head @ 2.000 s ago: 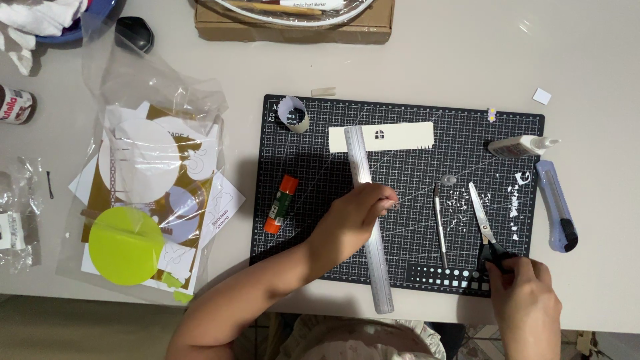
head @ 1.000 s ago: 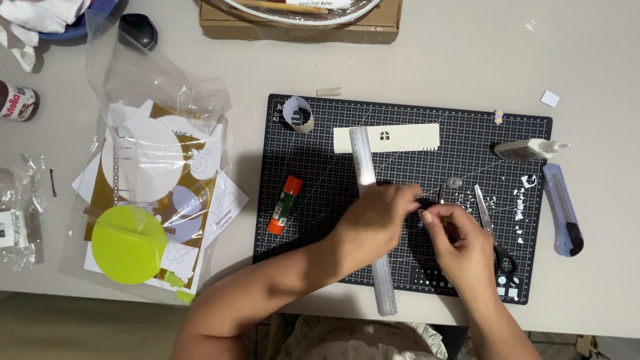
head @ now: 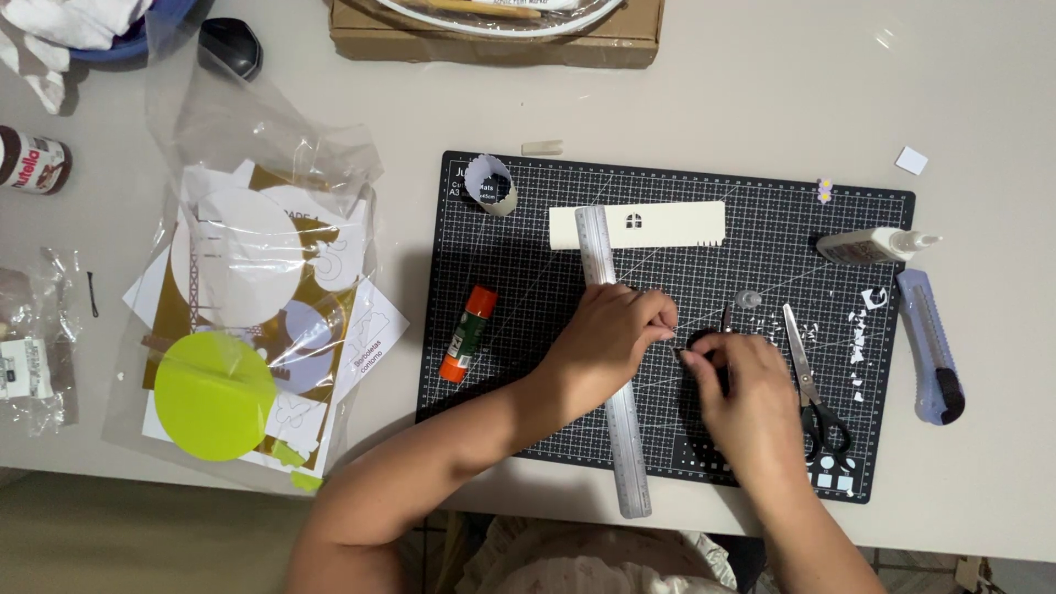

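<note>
My left hand [head: 615, 334] is over a clear ruler [head: 631, 454], fingertips pinched; whether it holds something tiny I cannot tell. My right hand [head: 738, 388], thumb and fingers together, is just right of it, close to a small dark item that is too unclear to name. The ruler crosses a cream paper strip [head: 676, 224] with a small cut-out window and short slits at one edge. Black-handled scissors [head: 800, 355] lie right of my right hand on the black cutting mat [head: 528, 412]. A clear cap [head: 747, 299] lies above that hand.
A glue stick [head: 469, 334] and a scalloped paper ring [head: 491, 186] are at the mat's left, a glue bottle [head: 866, 246] and a lilac utility knife [head: 928, 346] at its right. White paper scraps [head: 858, 338] lie about. Further left are a plastic bag of paper cut-outs [head: 214, 396] and a Nutella jar [head: 35, 161].
Two seconds ago my right hand was at the scissors' handles; it has moved left and up, beside my left hand, leaving the scissors on the mat. Since one second ago, the hands have parted slightly.
</note>
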